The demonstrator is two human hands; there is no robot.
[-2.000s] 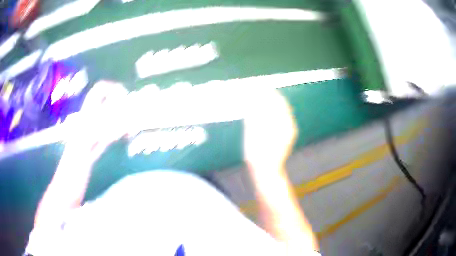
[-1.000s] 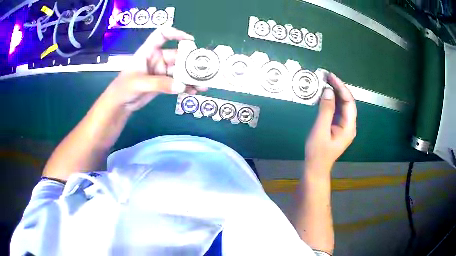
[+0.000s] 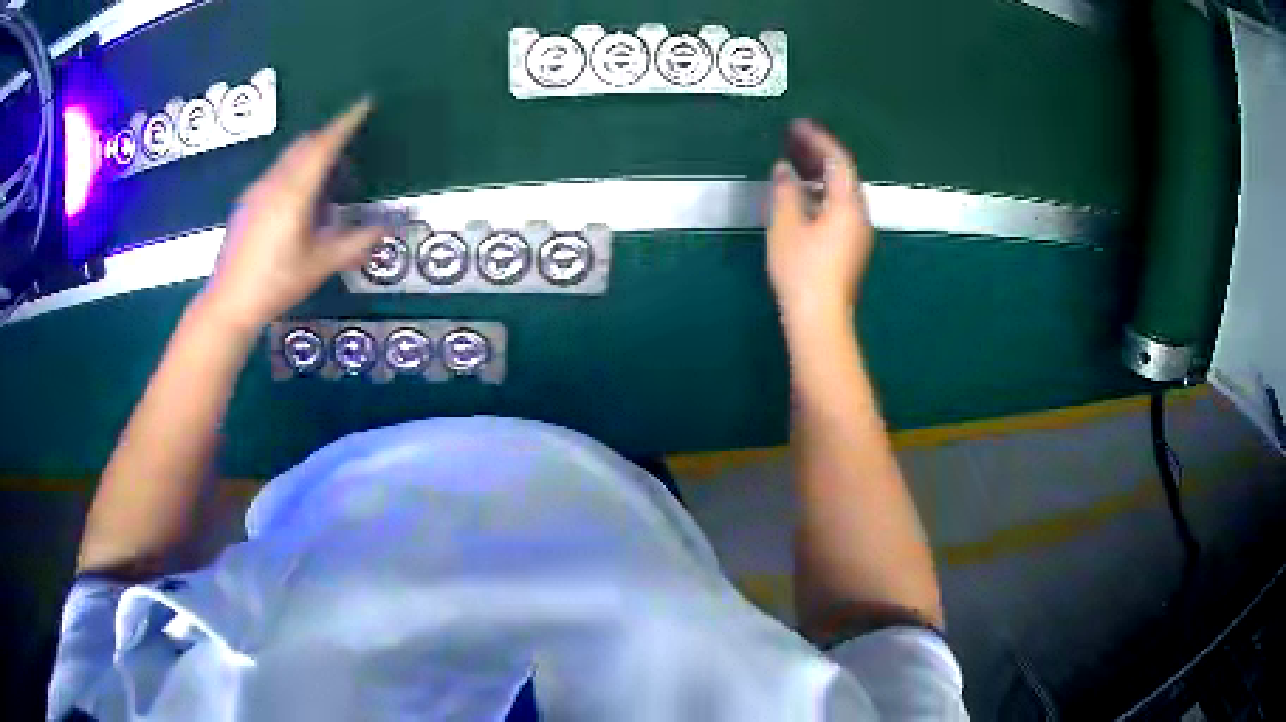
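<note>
A silver carrier plate (image 3: 477, 258) with round assemblies in a row lies by the near edge of the metal guide strip. My left hand (image 3: 289, 233) is open over its left end, thumb and fingers apart; whether the thumb touches the plate is unclear. A second carrier plate (image 3: 388, 350) lies nearer me on the green surface. A third carrier plate (image 3: 647, 61) lies beyond the strip. My right hand (image 3: 821, 212) is over the strip to the right, fingers bent and apart, with nothing seen in it.
Another carrier plate (image 3: 200, 121) lies at the left beside a purple glow (image 3: 82, 158). The metal guide strip (image 3: 677, 205) crosses the green belt (image 3: 677, 339). A green roller (image 3: 1182, 212) and white cover (image 3: 1259, 212) stand at the right. A black cable hangs below.
The carrier plate held between both hands is now down by the strip, and both hands have let go. My right hand has moved left and up. The view has shifted.
</note>
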